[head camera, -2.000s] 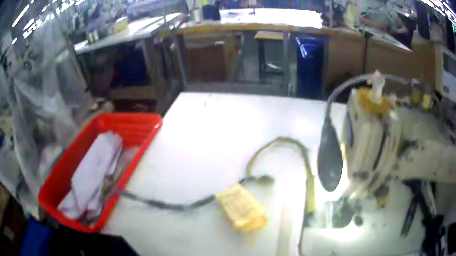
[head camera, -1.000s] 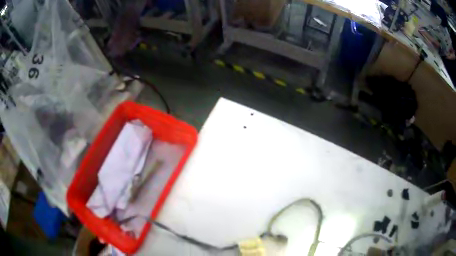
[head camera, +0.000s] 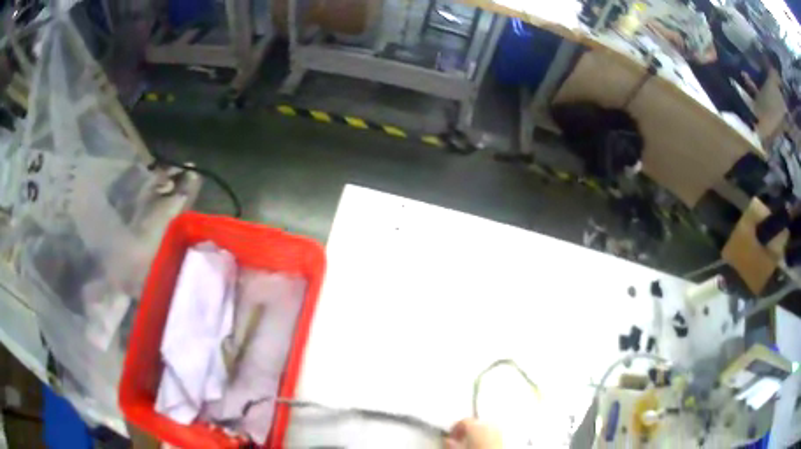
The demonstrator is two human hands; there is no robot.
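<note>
What looks like my left hand (head camera: 474,435) shows small and blurred at the bottom edge, right of centre, mostly cut off; its grip is unclear. The dark cord (head camera: 369,413) runs from the red plastic basket (head camera: 318,276) across the white table (head camera: 422,289) to this hand. A thin yellow-green cord (head camera: 502,362) loops just above it. The yellow slip cannot be made out. White-lilac cloth or paper (head camera: 198,329) and a tan item (head camera: 246,338) lie in the basket. My right hand is not in view.
The sewing machine head (head camera: 645,416) is cut off at the lower right, with small black pieces (head camera: 631,338) behind it. A large clear plastic bag (head camera: 66,228) hangs left of the basket. Other workstations and a person's arm stand beyond the floor.
The view has swung down and left, then slightly back right. The machine has moved to the lower right of the picture. The hand has appeared at the bottom edge where the yellow slip showed.
</note>
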